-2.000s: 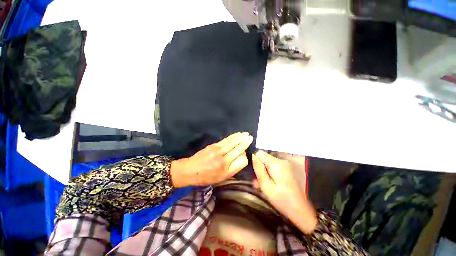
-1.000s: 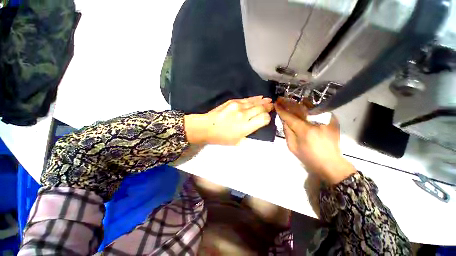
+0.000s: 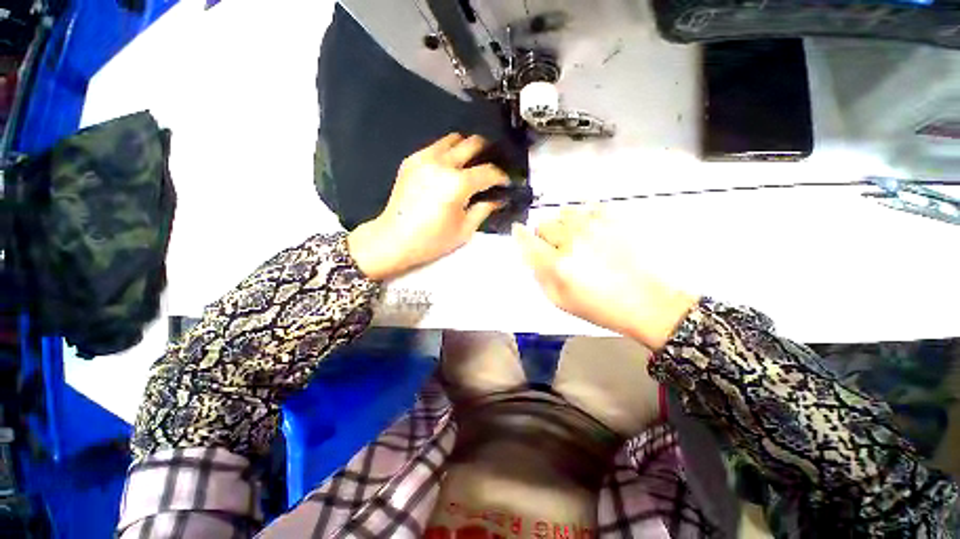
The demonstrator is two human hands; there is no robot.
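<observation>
The black panel (image 3: 395, 121) lies flat on the white table at the needle area (image 3: 516, 105), with camouflage showing at its left edge. My left hand (image 3: 426, 211) is on its lower right part, fingers curled and pinching the fabric. My right hand (image 3: 600, 268) is low over the table, fingertips close to the panel's lower right corner; whether they grip it is unclear. A narrow dark strip (image 3: 695, 194) runs from that corner rightwards across the table. Part of the panel is hidden by my left hand and the machine.
A camouflage pile (image 3: 100, 226) hangs at the table's left. A black rectangle (image 3: 758, 100), maybe a phone, lies right of the needle. Small snips (image 3: 911, 198) lie at the far right. Blue plastic (image 3: 342, 421) is below the table edge.
The view has shifted, and the machine head no longer fills the upper right. My right hand has come away from the needle area. My left hand's fingers are more curled over the panel.
</observation>
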